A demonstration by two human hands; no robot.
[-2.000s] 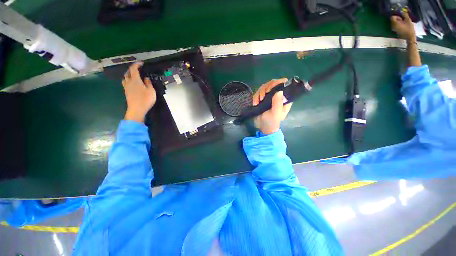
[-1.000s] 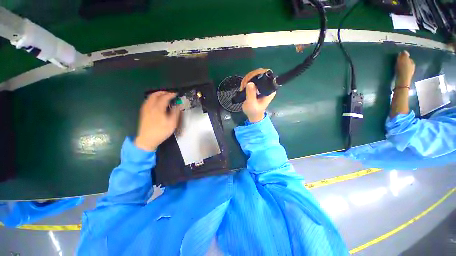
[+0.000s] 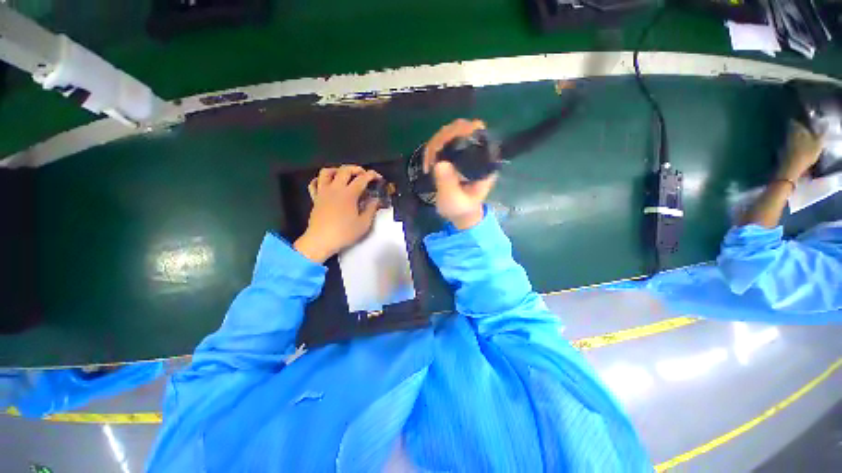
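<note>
The opened tablet unit (image 3: 377,268) lies in its black tray (image 3: 318,312) in front of me, its pale battery area showing. My left hand (image 3: 342,205) rests over the board end of the unit and hides most of the circuit board; whether its fingers grip anything cannot be seen. My right hand (image 3: 456,175) is closed around the black electric screwdriver (image 3: 475,155), blurred, just right of the tray. The screwdriver's tip is hidden. The round screw dish (image 3: 417,175) is mostly hidden behind my right hand.
The screwdriver power controller (image 3: 664,211) lies on the bench to the right. A worn white rail (image 3: 535,66) runs behind the bench. Another person's hand (image 3: 801,148) works at the far right. A white post (image 3: 97,81) stands at the upper left. Black trays are on the conveyor.
The tray has come nearer to me since the first frame. My left hand has moved from the tray's edge onto the board end. My right hand with the screwdriver has shifted left over the dish.
</note>
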